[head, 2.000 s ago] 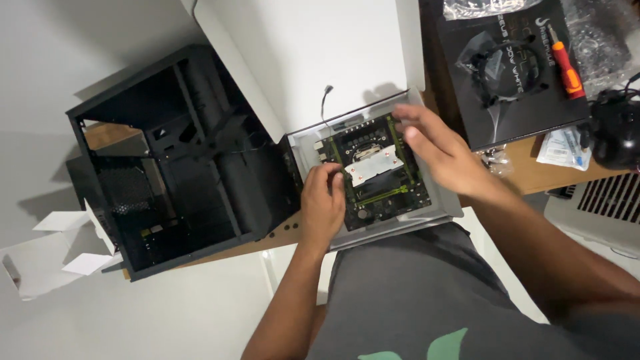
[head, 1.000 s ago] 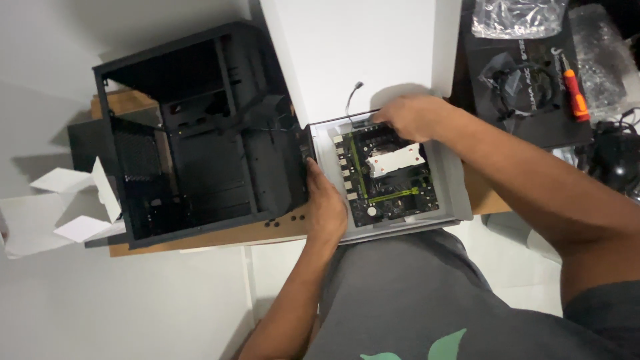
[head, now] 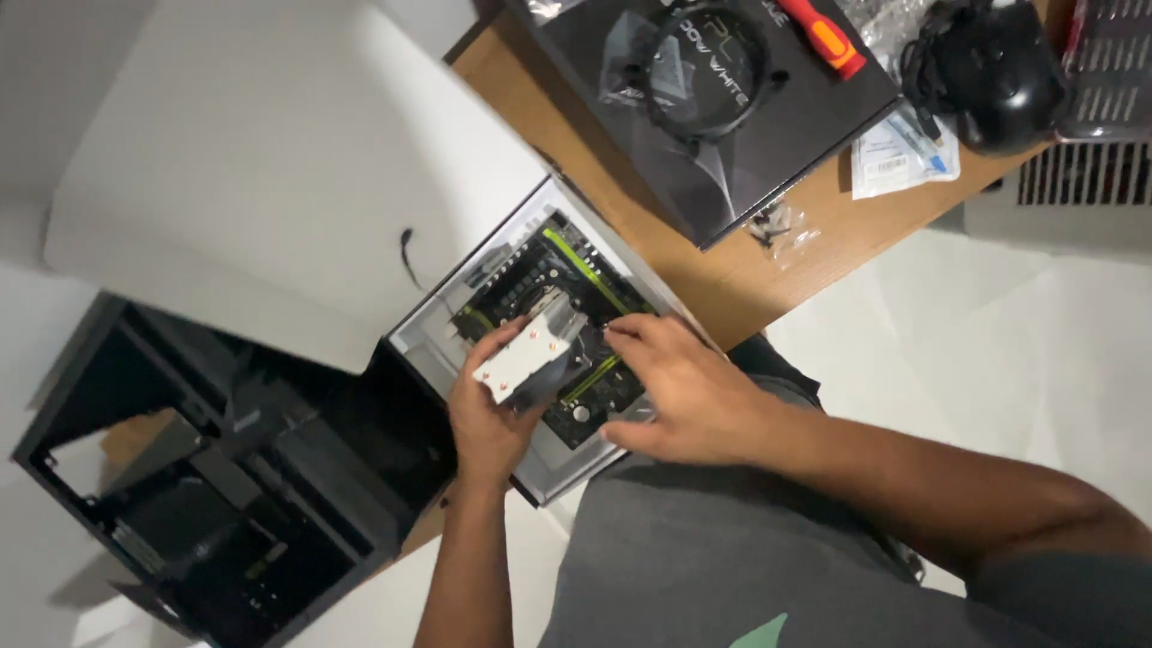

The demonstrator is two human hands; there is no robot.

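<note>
A motherboard (head: 585, 416) with yellow-green slots lies in an open box (head: 538, 481) with a raised white lid. Over its middle stands a CPU cooler (head: 522, 358) with a pale metal top plate, tilted in the view. My left hand (head: 490, 423) grips the cooler's side, thumb and fingers around it. On the right of the cooler, my right hand (head: 679, 387) is spread, thumb apart, with its fingertips close to the board near a slot; whether they touch it or pinch something small cannot be told. A short black cable (head: 409, 256) sticks up by the lid.
A black PC case (head: 315, 504) stands at lower left, partly under the lid (head: 261, 180). On the wooden table (head: 630, 211), a black box (head: 702, 202) carries a round black fan bracket (head: 705, 135) and a screwdriver (head: 830, 40). Screws in plastic, a white packet (head: 886, 171) and a black mouse (head: 1003, 81) lie nearby.
My left hand has moved from the box's left edge onto the cooler. My right hand has moved from the box's far edge to the cooler's right side. The view has turned and come closer.
</note>
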